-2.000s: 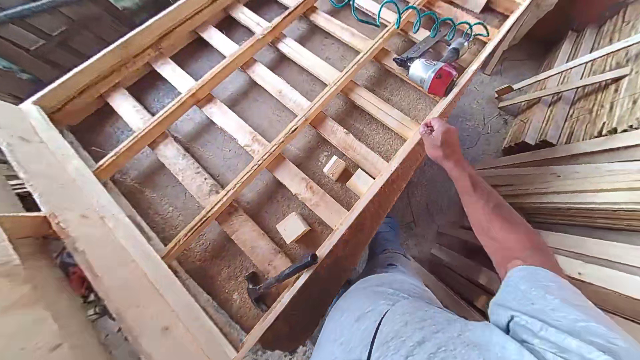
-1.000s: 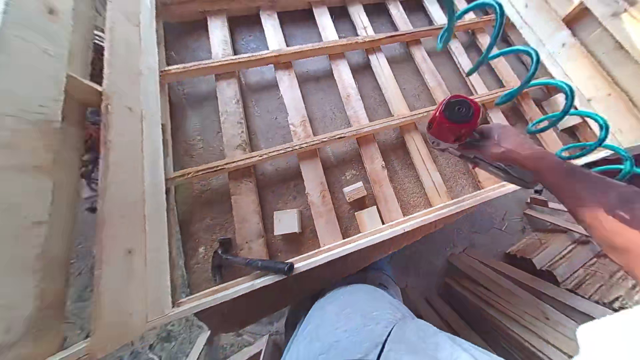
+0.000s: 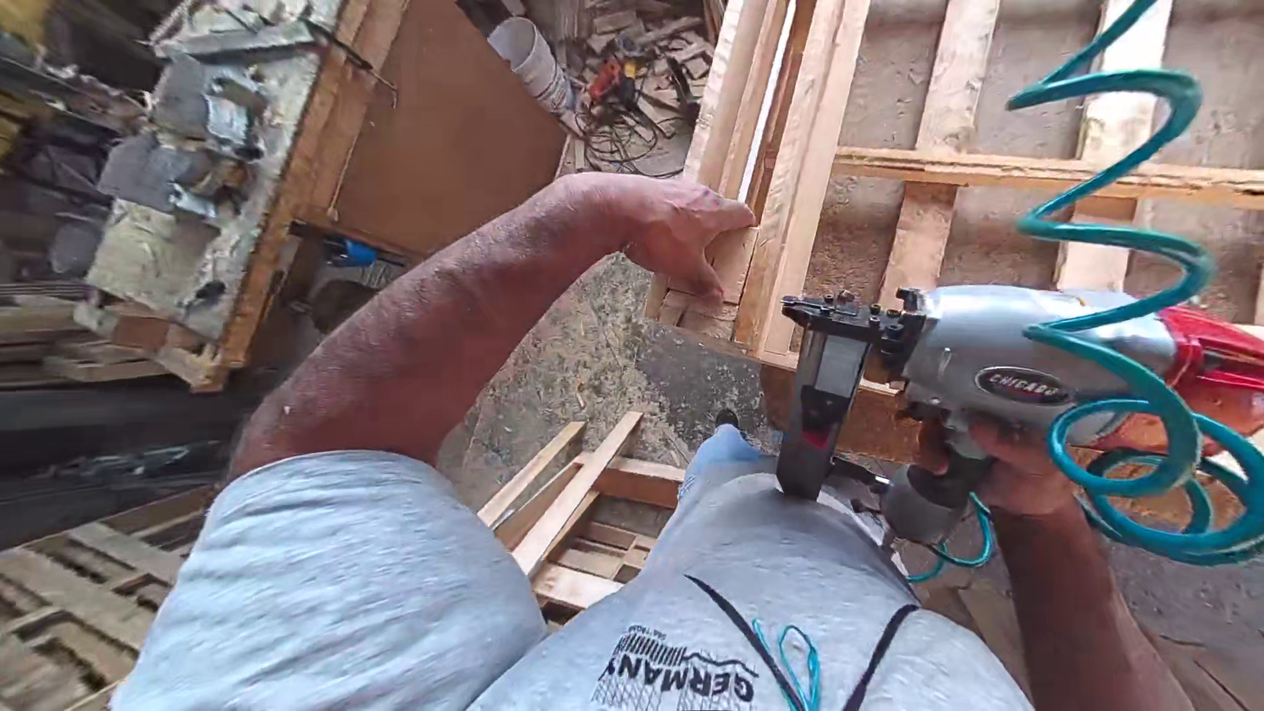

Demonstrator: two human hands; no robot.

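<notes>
A pneumatic nail gun (image 3: 1027, 355) with a silver body and red rear cap is in my right hand (image 3: 1017, 464), whose fingers wrap its grip. Its black nose points left, near the corner of a wooden slatted frame (image 3: 997, 173). A teal coiled air hose (image 3: 1145, 380) loops in front of the tool. My left hand (image 3: 691, 232) rests at the frame's end, thumb and fingers spread about a short wood block (image 3: 733, 262) beside the long edge boards (image 3: 790, 197). Whether it grips the block firmly is hard to tell.
A cluttered workbench (image 3: 281, 188) stands at the left. Beyond my left arm are a brown panel (image 3: 444, 128), a white bucket (image 3: 530, 61) and an orange power tool (image 3: 604, 79) with tangled cables among wood scraps. Wooden pallets (image 3: 583, 513) lie below, near my legs.
The view has swung far to the left end of the frame. My right hand, empty on the frame's edge two seconds ago, now holds the nail gun. My left hand has come into view.
</notes>
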